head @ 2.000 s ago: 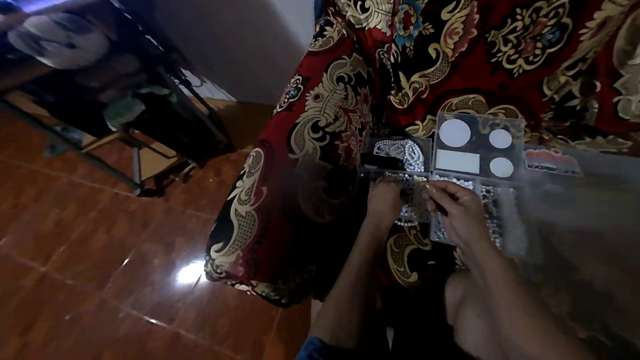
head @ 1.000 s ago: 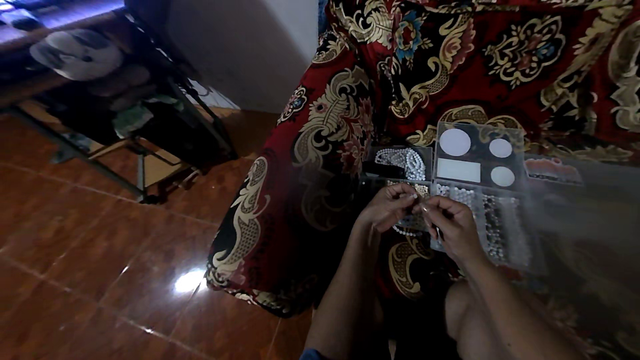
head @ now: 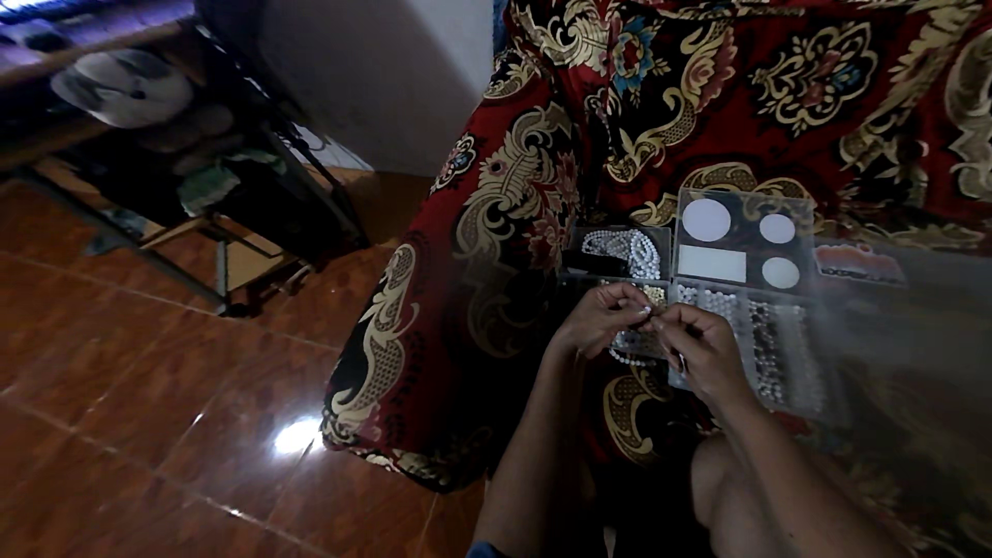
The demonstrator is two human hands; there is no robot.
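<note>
My left hand (head: 608,318) and my right hand (head: 696,341) meet at the fingertips above a divided clear plastic bead box. Between the left thumb and forefinger is a small whitish bead (head: 645,310). The right fingers pinch something too small to make out, and a small dark item shows beneath them. Strands of white pearl beads (head: 643,254) lie in the raised lid part behind my left hand. To the right, a second clear box (head: 812,364) holds white and silvery beads in long compartments. White round and rectangular labels (head: 713,263) are on its open lid.
The boxes rest on a sofa with a red, black and gold patterned cover (head: 496,232). Right of them lies a transparent plastic sheet or case (head: 922,310) with a coloured label (head: 859,263). A desk with a metal frame (head: 225,271) stands left on the tiled floor.
My left hand has risen out of the left box, and its fingertips have come together with those of my right hand. The boxes have stayed in place.
</note>
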